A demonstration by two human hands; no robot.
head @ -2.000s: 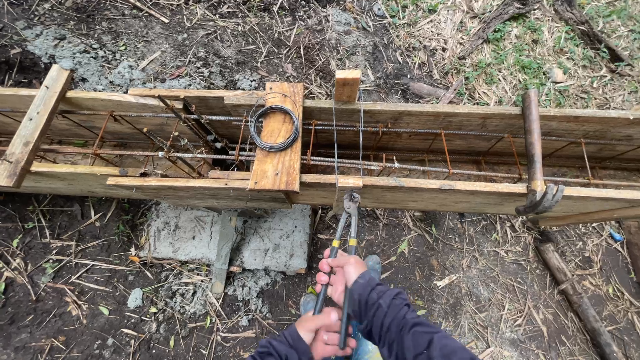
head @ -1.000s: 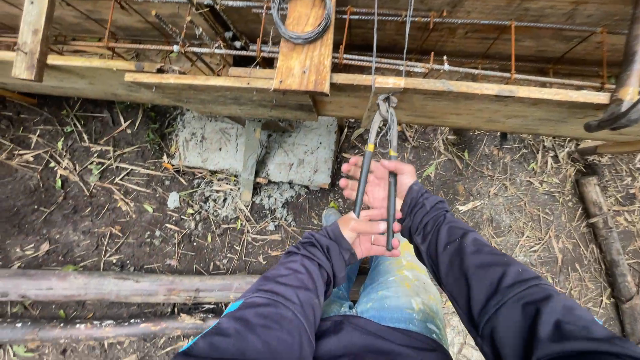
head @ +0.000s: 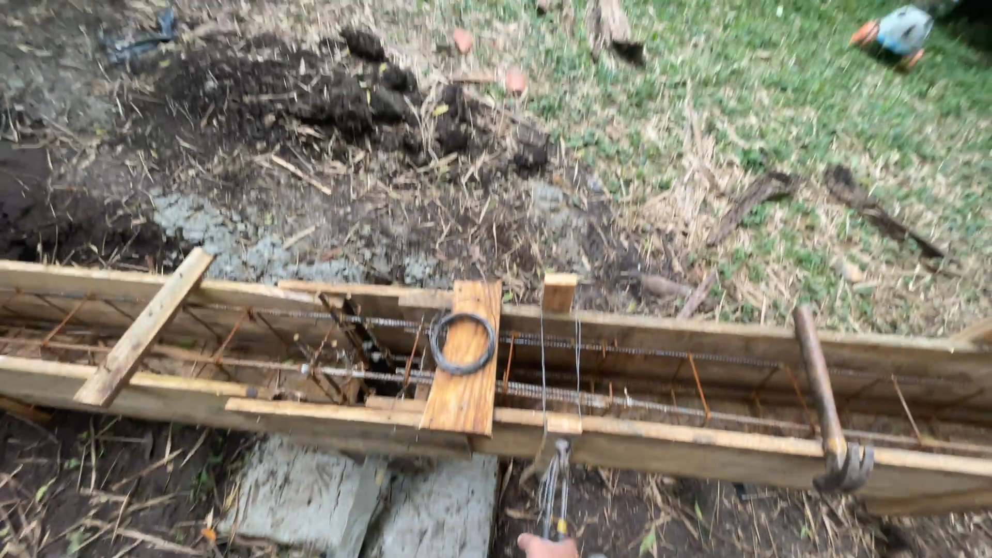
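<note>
Steel end-cutting pincers (head: 562, 496) point up at the near plank of a wooden formwork trough (head: 744, 438), their jaws at wire just below its top edge. At the bottom edge, what looks like my right hand (head: 546, 547) is closed around the handles, mostly cut off. My left hand is out of view. Two thin wire strands (head: 543, 356) cross the trough between a small wood block (head: 559, 293) at the far plank and the near plank. A coil of tie wire (head: 463, 343) lies on a wooden crosspiece (head: 469, 403). Steel rebar (head: 651, 407) with rusty stirrups runs inside.
A claw hammer (head: 821, 387) lies across the trough at right, its head over the near plank. Another wooden crosspiece (head: 147, 329) spans it at left. Grey concrete slabs (head: 302, 496) lie below the near plank. Beyond are dark soil clods (head: 333, 101), sticks and grass.
The view has tilted up and away from my body. My hands were spread around the pincer handles one second ago; now one hand is closed on them.
</note>
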